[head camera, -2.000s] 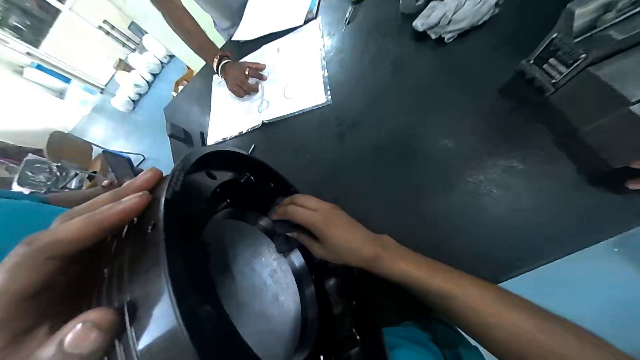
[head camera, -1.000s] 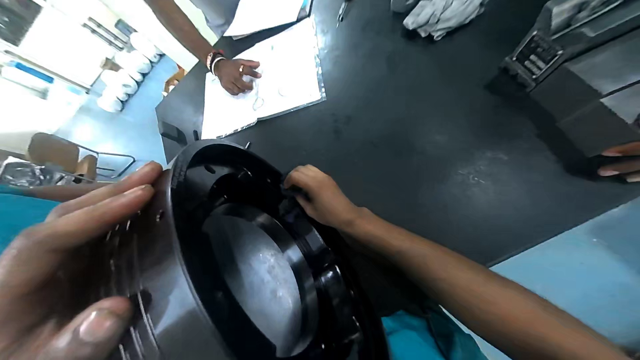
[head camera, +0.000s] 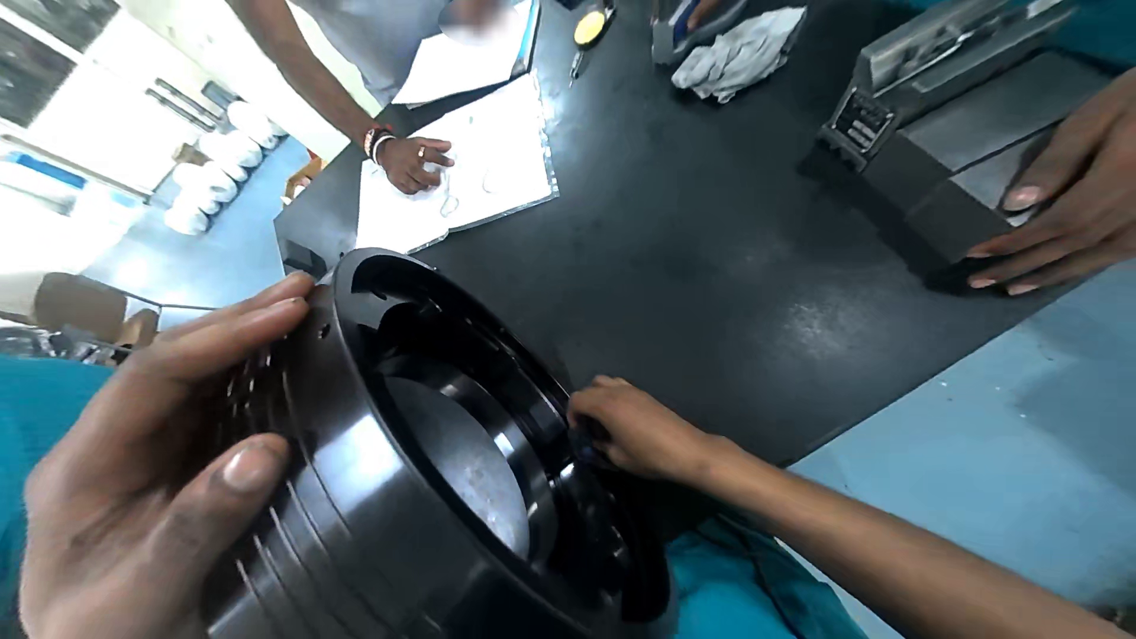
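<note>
A large glossy black cylindrical housing (head camera: 355, 461) with grooves round its outer wall is tilted in front of me, its open end facing right and up. Through its wide bore the dark surface behind shows. My left hand (head camera: 169, 444) grips the outer wall from the left, thumb and fingers spread over the grooves. At the right rim my right hand (head camera: 639, 430) is curled around a small dark item, perhaps a cloth, pressed against the inner edge. The fingertips of my right hand are partly hidden.
Across the black table (head camera: 701, 257), a co-worker's hand (head camera: 415, 164) rests on an open notebook (head camera: 506, 151). A grey cloth (head camera: 741, 55) lies near the far edge. At right, another person's hand (head camera: 1078, 191) touches a dark metal fixture (head camera: 932, 115). White rolls (head camera: 217, 173) stand at the left.
My right hand has moved from inside the housing to its right rim. The co-worker's hand at the right has come further into view, onto the fixture.
</note>
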